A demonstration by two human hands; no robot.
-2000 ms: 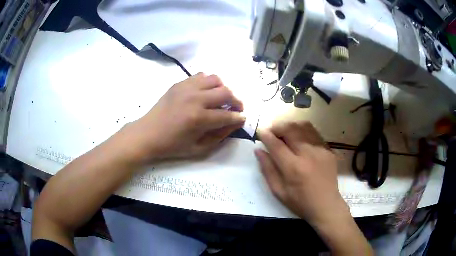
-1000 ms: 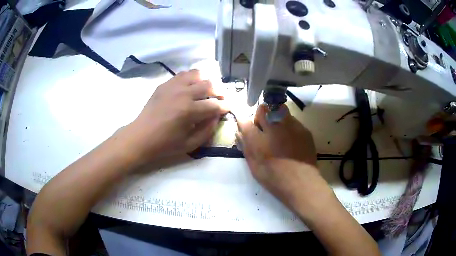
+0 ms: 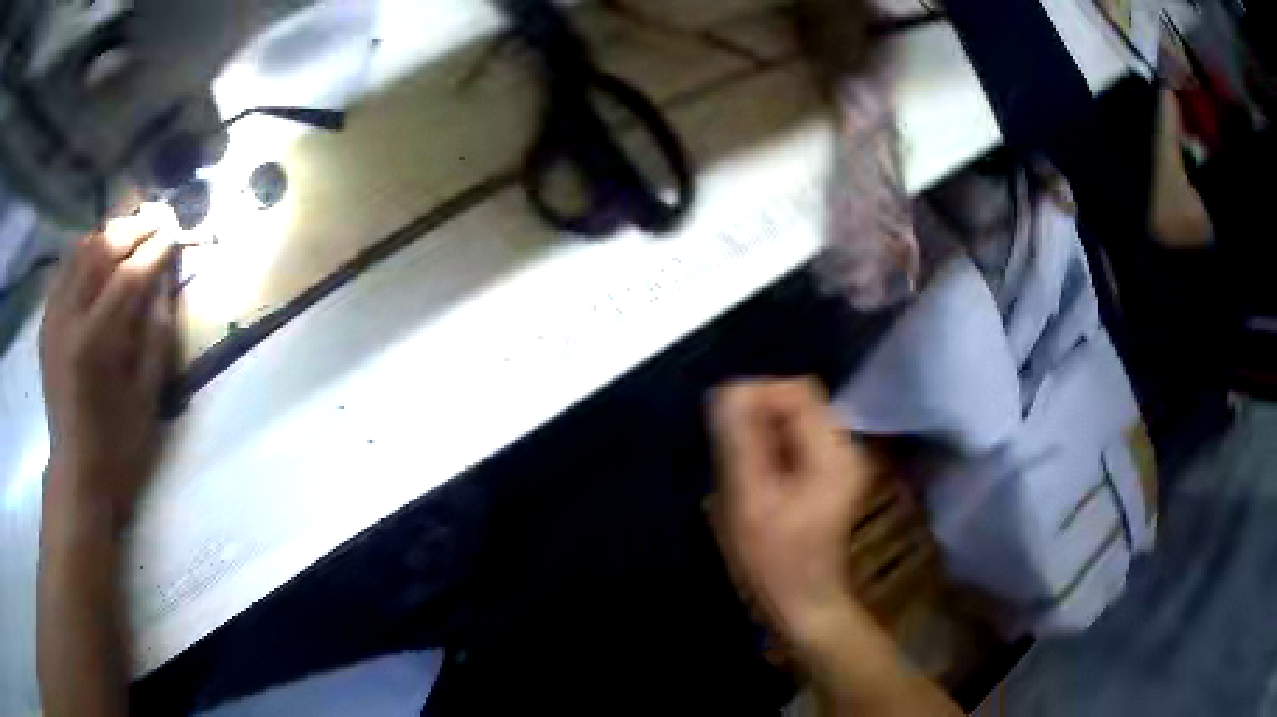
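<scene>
My left hand (image 3: 109,343) is at the left edge of the view, its fingertips under the bright lamp by the needle area of the sewing machine (image 3: 84,105). Glare hides what they touch. My right hand (image 3: 791,490) is off the table's front edge, blurred, with its fingers curled; whether it holds anything cannot be told. It is just left of pale cut pieces (image 3: 966,392) hanging or stacked beside the table. The main panel cannot be clearly made out.
Black shears (image 3: 609,168) lie on the machine table (image 3: 462,322), right of the needle area. A pinkish thread tassel (image 3: 871,210) hangs over the table's front edge. A brown slatted or folded thing (image 3: 880,539) is below the pale pieces. Another person's arm (image 3: 1176,168) shows at upper right.
The view has swung right. My right hand has left the needle area and moved right, off the table towards the pale pieces. My left hand remains by the needle.
</scene>
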